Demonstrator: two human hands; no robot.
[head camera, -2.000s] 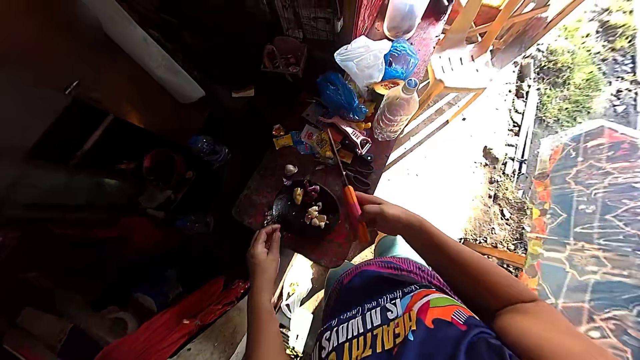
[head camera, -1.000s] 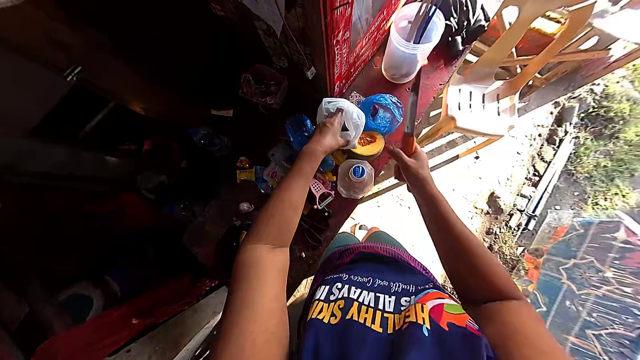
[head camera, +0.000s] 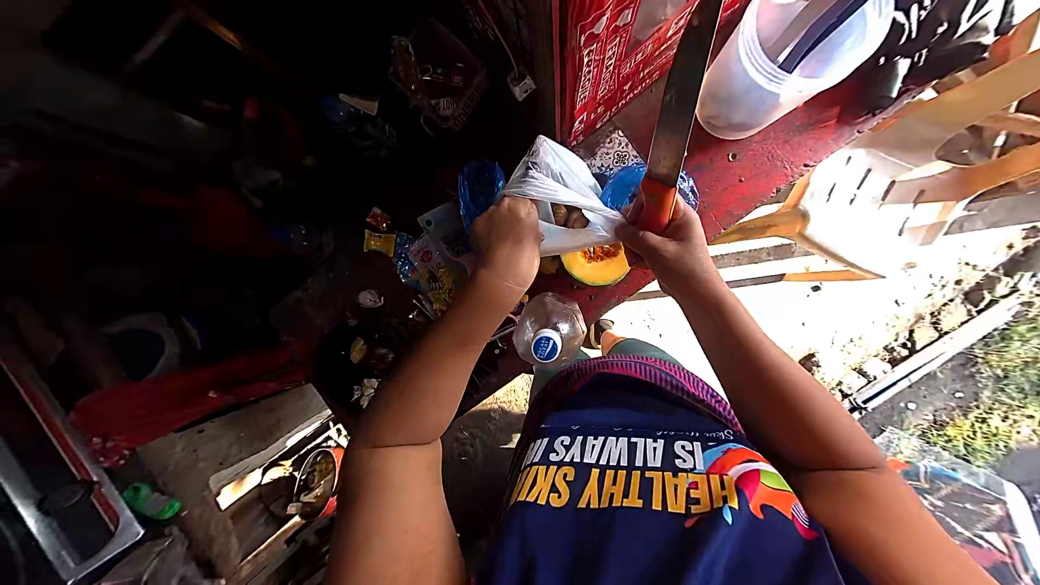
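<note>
My left hand (head camera: 508, 242) grips one side of the mouth of a white plastic bag (head camera: 561, 180). Brown roundish pieces (head camera: 570, 216) show through the bag's opening. My right hand (head camera: 676, 248) holds the orange handle of a long-bladed knife (head camera: 681, 106), blade pointing away from me, and also pinches the other side of the bag. Just below the bag lies a cut squash (head camera: 597, 265) with orange flesh. Blue plastic bags (head camera: 479, 191) sit on both sides of the white one. Nearer to me stands a clear plastic bottle (head camera: 552, 325) with a blue and white cap.
A translucent plastic container (head camera: 751, 89) with dark-bladed items inside stands on the red table (head camera: 756, 175). A plastic chair (head camera: 861, 187) is at the right. Small packets (head camera: 435, 276) lie left of the squash. A dark bowl (head camera: 341, 357) with food pieces sits at the lower left.
My left hand took hold of the white bag and now stretches its mouth. My right hand, still holding the knife, has come to the bag's other side. The view has shifted along the table.
</note>
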